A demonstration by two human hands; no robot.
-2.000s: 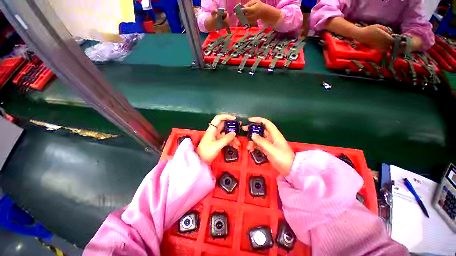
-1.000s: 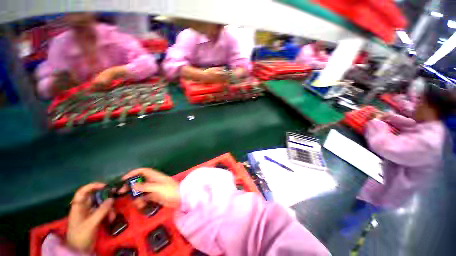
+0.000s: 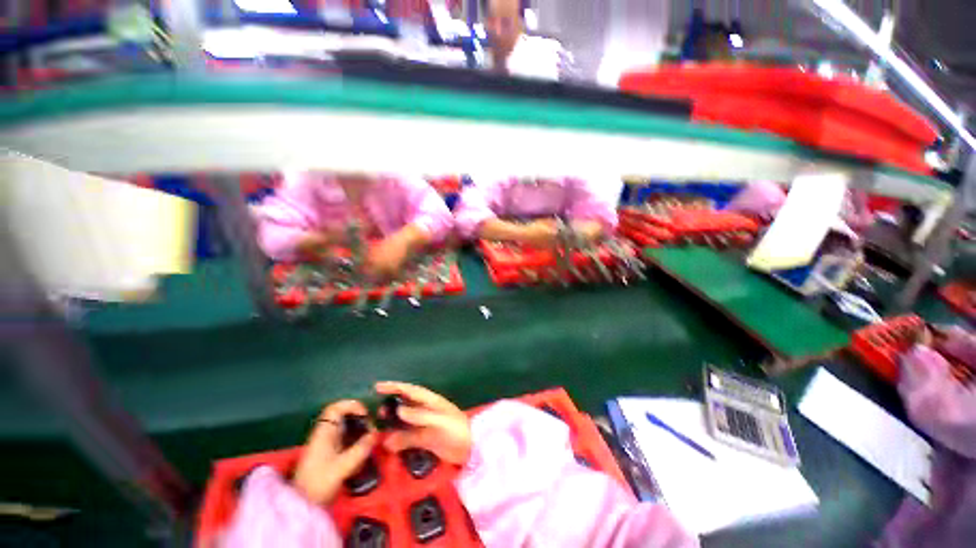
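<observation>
My left hand (image 3: 333, 450) holds a small black watch head (image 3: 354, 429) by its edges above the red compartment tray (image 3: 569, 411). My right hand (image 3: 430, 421) holds a second black watch head (image 3: 392, 409) close beside it. Both are blurred, and I cannot tell whether their screens are lit. Several dark watch heads lie in the tray pockets below, one (image 3: 427, 518) under my right wrist. My sleeves cover parts of the tray, and the frame's bottom edge cuts it off.
Right of the tray lie a paper sheet (image 3: 712, 487), a blue pen (image 3: 681, 437) and a calculator (image 3: 751, 413). A metal post (image 3: 102, 428) stands at left. An overhead shelf (image 3: 428, 134) crosses the view. Across the bench, people in pink handle strapped watches on red trays (image 3: 369, 291).
The view has swung back left and up, showing the overhead shelf. Both hands still hold the watch heads over the tray. The screens, lit earlier, now look dark.
</observation>
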